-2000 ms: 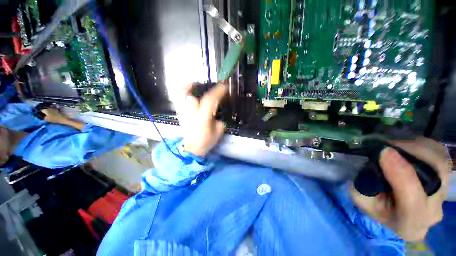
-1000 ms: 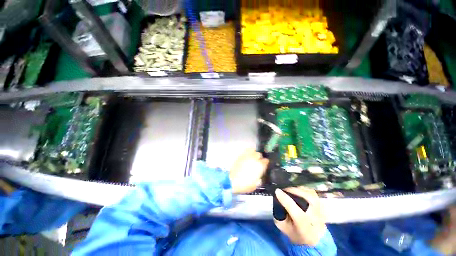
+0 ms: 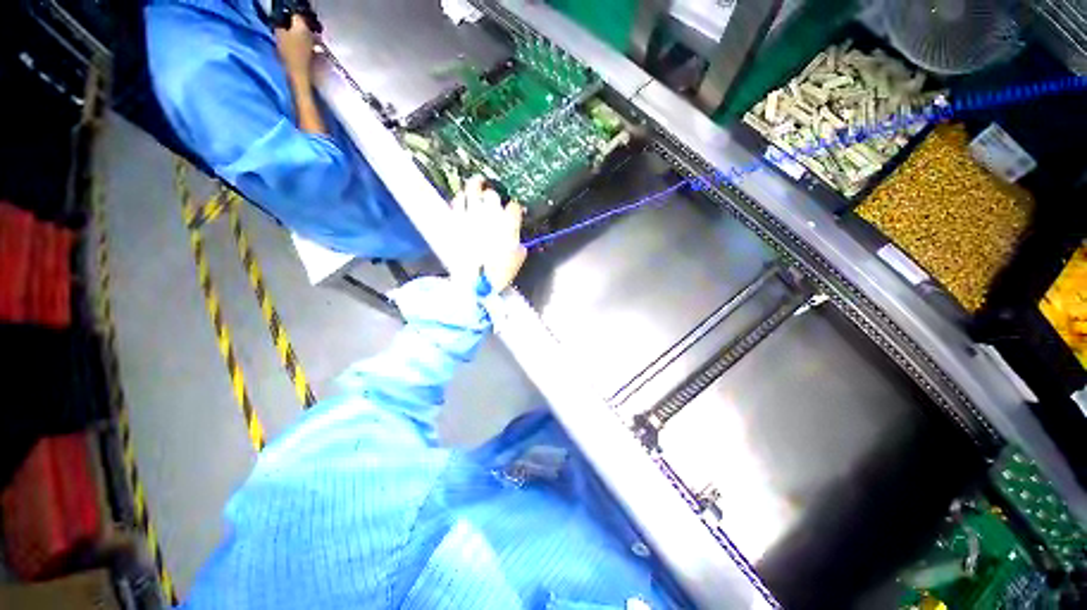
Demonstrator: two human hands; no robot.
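Observation:
My left hand (image 3: 489, 236) reaches to the near corner of a black carrier with a green circuit board (image 3: 519, 125) at the upper left of the line. Its fingers are bent over the carrier's edge. A small dark spot shows at the fingertips; I cannot tell whether it is a held item or part of the carrier. The thin blue wrist-strap cord (image 3: 596, 221) runs from the wrist to the upper right. My right hand is out of the picture.
Another worker's blue sleeve (image 3: 280, 167) and a hand with a dark item (image 3: 296, 30) are at the upper left. Shiny metal plates (image 3: 668, 286) lie along the rail. Bins of pale parts (image 3: 846, 113) and golden-brown parts (image 3: 954, 209) stand behind. Another board (image 3: 971, 560) is at lower right.
The view has swung left along the line. My left hand has gone from beside the board with the yellow component to the carrier on the left. My right hand has left the picture.

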